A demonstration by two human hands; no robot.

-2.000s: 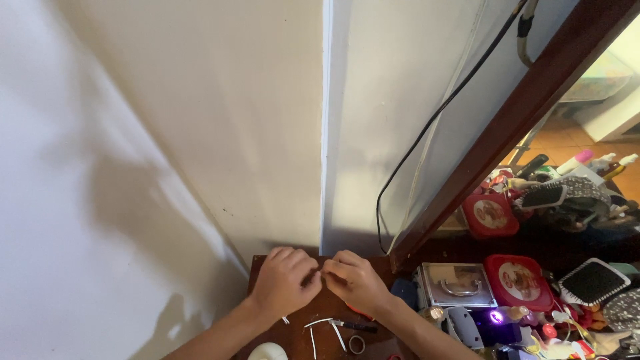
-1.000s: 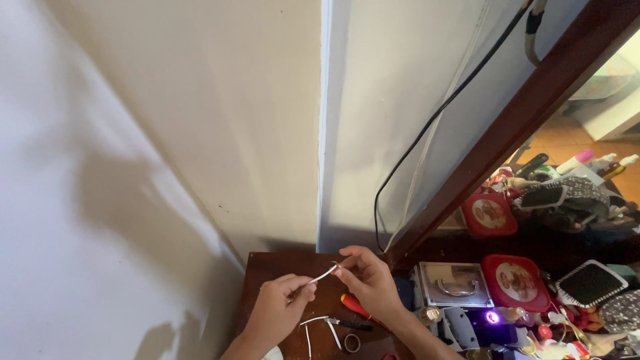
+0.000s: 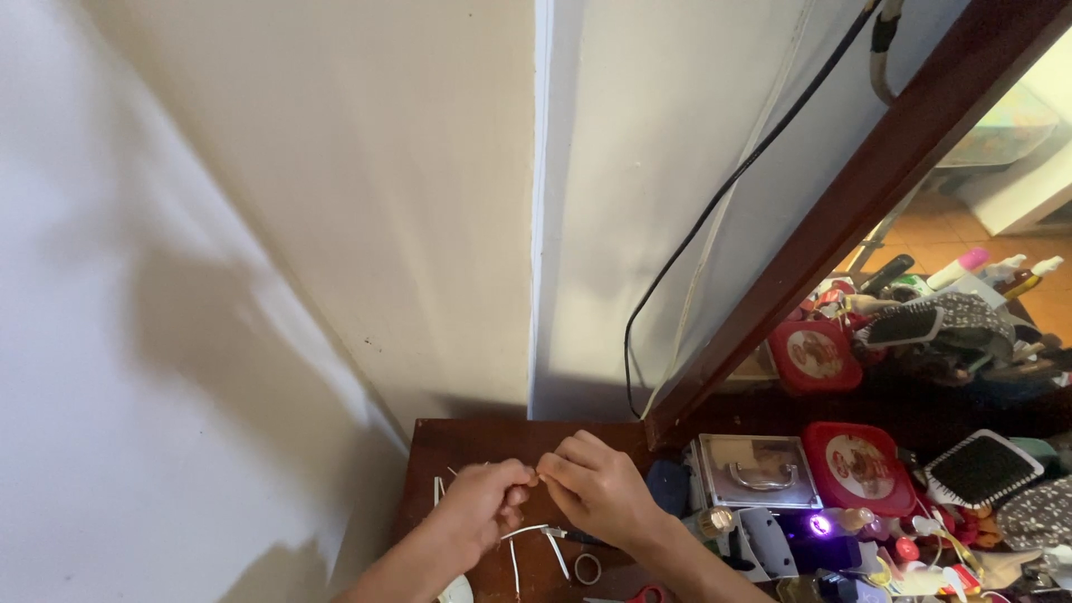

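My left hand (image 3: 486,507) and my right hand (image 3: 599,486) meet fingertip to fingertip over the dark wooden tabletop (image 3: 469,435). The fingers of both are closed at the tips; a short bit of white wire (image 3: 512,531) shows below my left hand, and what the fingertips pinch is too small to tell. Cut white wire pieces (image 3: 515,569) lie beneath the hands. Beside them, a dark-handled tool (image 3: 586,538) is partly covered by my right forearm. A ring-shaped roll (image 3: 588,569) and red-handled scissors (image 3: 645,595) lie nearer the bottom edge.
On the right stand a silver case (image 3: 758,473), a red-lidded box (image 3: 858,469), a hairbrush (image 3: 984,469) and a purple-lit device (image 3: 819,525) among cosmetics. A wood-framed mirror (image 3: 930,335) leans behind them. A black cable (image 3: 720,197) hangs down the wall. A round white object (image 3: 456,590) sits at the bottom.
One second ago my hands were apart with a white wire stretched between them; now their fingertips meet. The red-and-yellow handle seen beside my right hand then is out of sight now.
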